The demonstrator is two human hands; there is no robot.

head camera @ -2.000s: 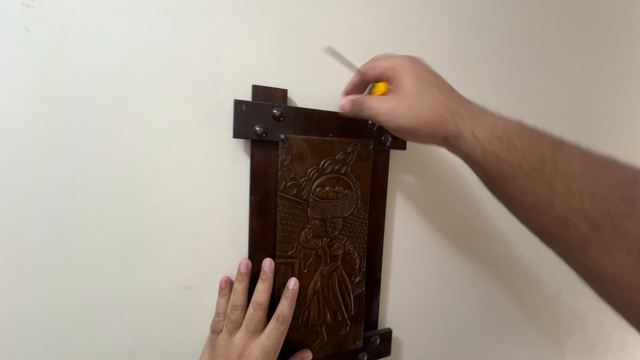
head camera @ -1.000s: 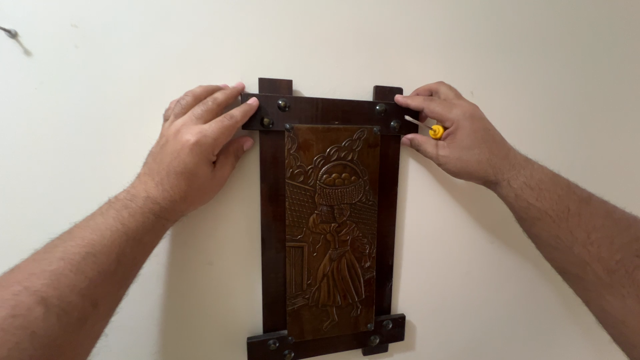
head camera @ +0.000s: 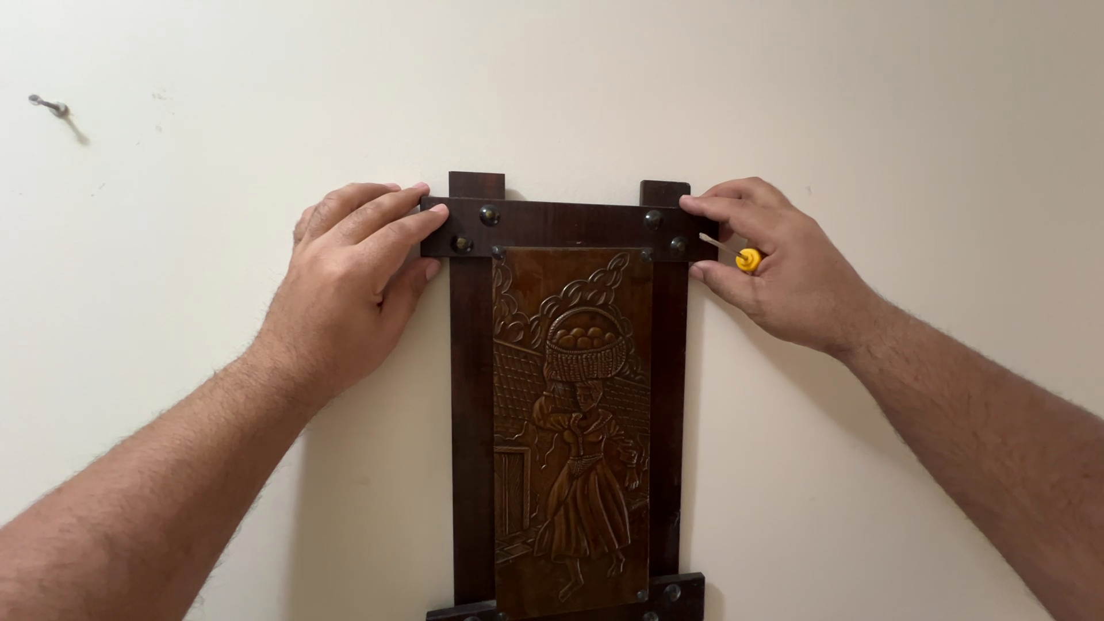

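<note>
A dark wooden frame (head camera: 569, 226) with round studs at its corners stands upright against the wall. It holds a brown relief panel (head camera: 573, 414) of a figure with a basket of round fruit on the head. My left hand (head camera: 345, 276) grips the left end of the top crossbar, fingers on its front and top edge, thumb below. At the crossbar's right end, my right hand (head camera: 785, 259) pinches the frame between fingers and thumb. A small screwdriver (head camera: 747, 260) with a yellow handle is also held in that hand, its metal tip pointing at the frame's corner.
A pale wall (head camera: 552, 86) lies behind everything, with a few small marks on it. A metal screw or hook (head camera: 50, 105) sticks out of the wall at the upper left. The frame's bottom edge is cut off by the view.
My left hand has moved from the lower part of the frame up to its top left corner. My right hand, above the top bar earlier, now holds the right end.
</note>
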